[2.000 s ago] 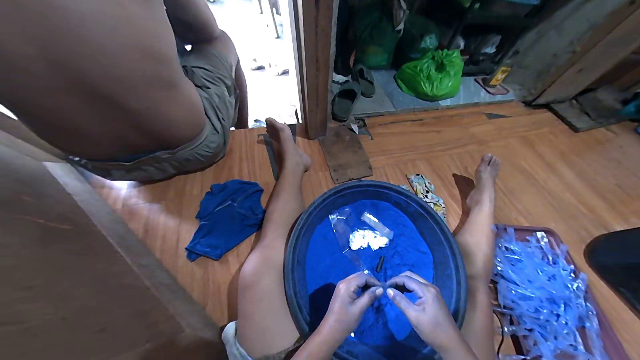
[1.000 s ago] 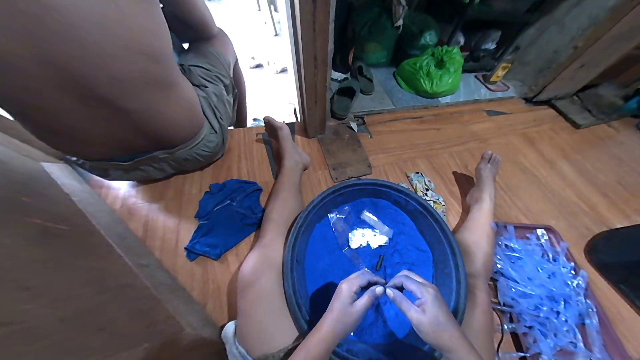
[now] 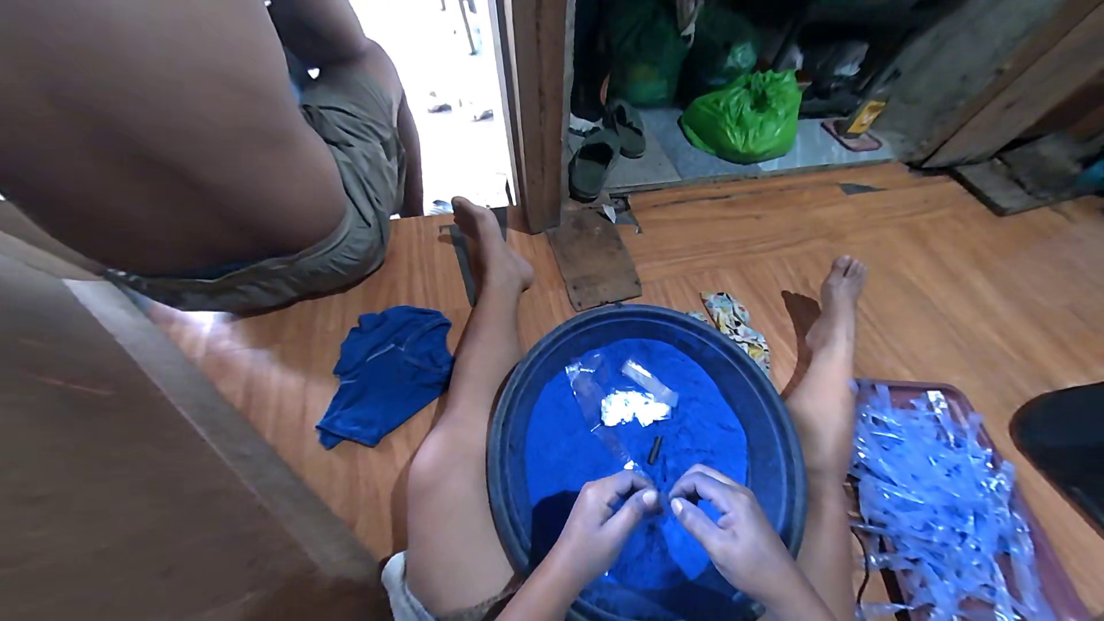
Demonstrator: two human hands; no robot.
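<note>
A round black plastic basin (image 3: pixel 780 440) sits between my legs with bright blue powder (image 3: pixel 552 440) in it. On the powder lie a pile of small white pieces (image 3: pixel 634 408), clear plastic strips (image 3: pixel 586 392) and a short dark stick (image 3: pixel 655 449). My left hand (image 3: pixel 614 513) is over the near part of the basin, thumb and index finger pinched near the end of a clear strip; whether it grips the strip is unclear. Close on its right, my right hand (image 3: pixel 716 517) has thumb and fingertips bent together. Anything small between those fingertips is too small to tell.
A reddish tray (image 3: pixel 949 392) heaped with blue-tinted plastic strips (image 3: pixel 940 500) stands right of my leg. A blue cloth (image 3: pixel 388 371) lies left on the wooden floor, a patterned cloth (image 3: pixel 737 328) behind the basin. A person (image 3: pixel 172 155) sits at the doorway; a green bag (image 3: pixel 749 116) is farther back.
My hands have moved slightly apart; their fingertips were close together over the powder in the earlier frames.
</note>
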